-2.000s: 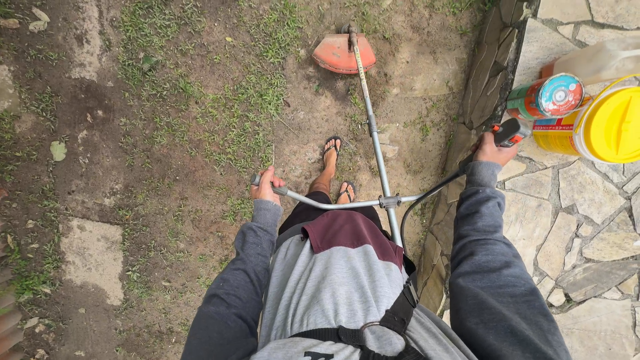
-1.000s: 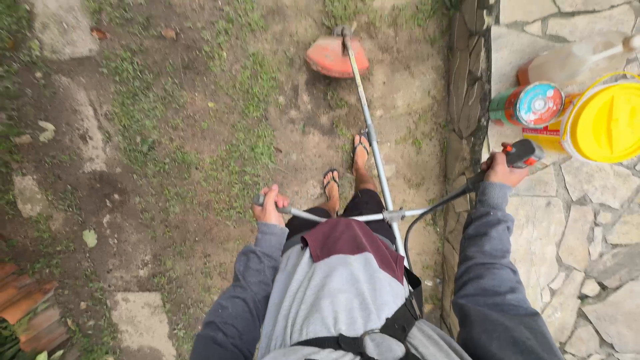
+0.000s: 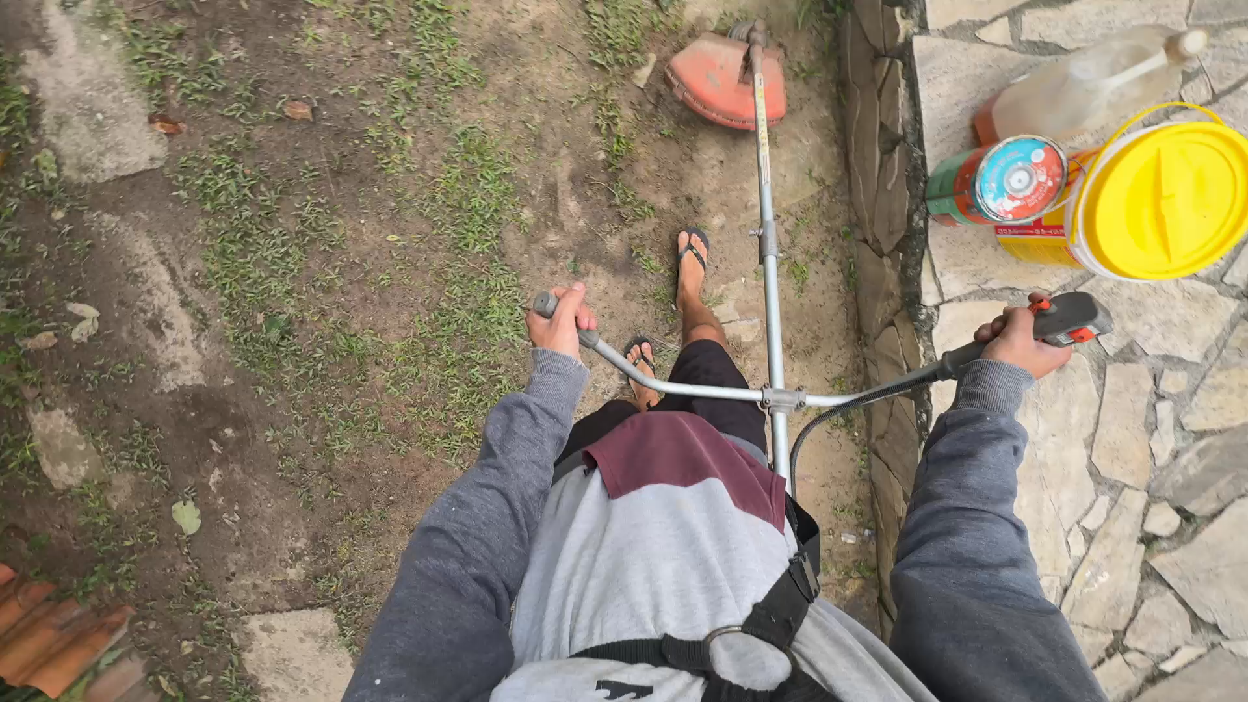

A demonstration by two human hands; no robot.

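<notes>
My left hand [image 3: 561,320] is closed around the left grip of a brush cutter's metal handlebar [image 3: 682,390]. My right hand [image 3: 1019,341] holds the other end, at the black throttle grip [image 3: 1072,319] with its red controls. The handlebar is clamped to the long metal shaft [image 3: 770,283], which runs up to an orange cutting guard [image 3: 726,83] over bare soil. The cutting part under the guard is hidden. A black cable runs from the right grip down along the shaft. A black harness strap [image 3: 770,624] crosses my torso.
On the stone paving [image 3: 1121,429] at the right stand a yellow-lidded bucket [image 3: 1165,200], a metal can [image 3: 1019,180] and a translucent plastic jug [image 3: 1082,83]. A low stone edge [image 3: 882,195] borders the soil. Clay roof tiles [image 3: 54,634] show at lower left. Both feet wear flip-flops.
My feet have stepped, with the other foot now in front than a second ago. Both hands stay on the handlebar. The view has shifted along the ground.
</notes>
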